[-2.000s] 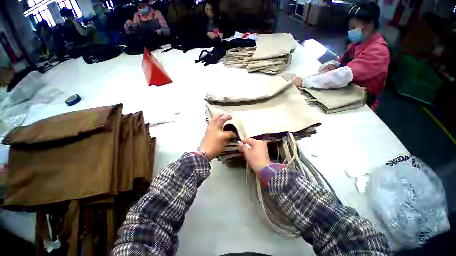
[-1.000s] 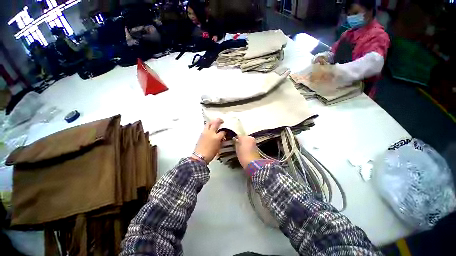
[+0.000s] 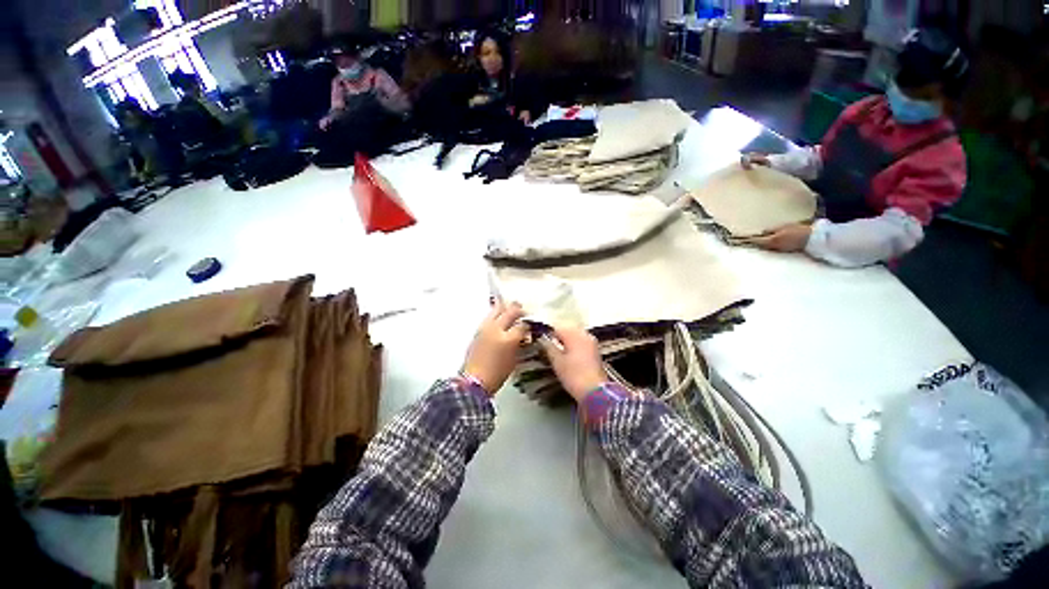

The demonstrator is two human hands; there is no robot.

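A stack of beige tote bags (image 3: 656,276) lies on the white table in front of me, its dark-edged open side towards me. Beige straps (image 3: 736,420) loop from the stack towards me on the right. My left hand (image 3: 497,347) pinches the near left corner of the top beige bag. My right hand (image 3: 573,357) is just beside it, fingers closed on the same edge. A small pale bit shows at the right fingertips; what it is I cannot tell. The fingers hide part of the edge.
Brown tote bags (image 3: 178,397) are stacked at left. A red triangular marker (image 3: 380,198), a dark tape roll (image 3: 204,269), a clear plastic bag (image 3: 966,466), white scraps (image 3: 857,428) and another beige stack (image 3: 627,144) are on the table. A person (image 3: 891,173) at right handles beige bags.
The dark opening between my hands has closed over, and the bag's edge now lies flatter. The person at right has lifted a beige bag edge. The view has shifted slightly.
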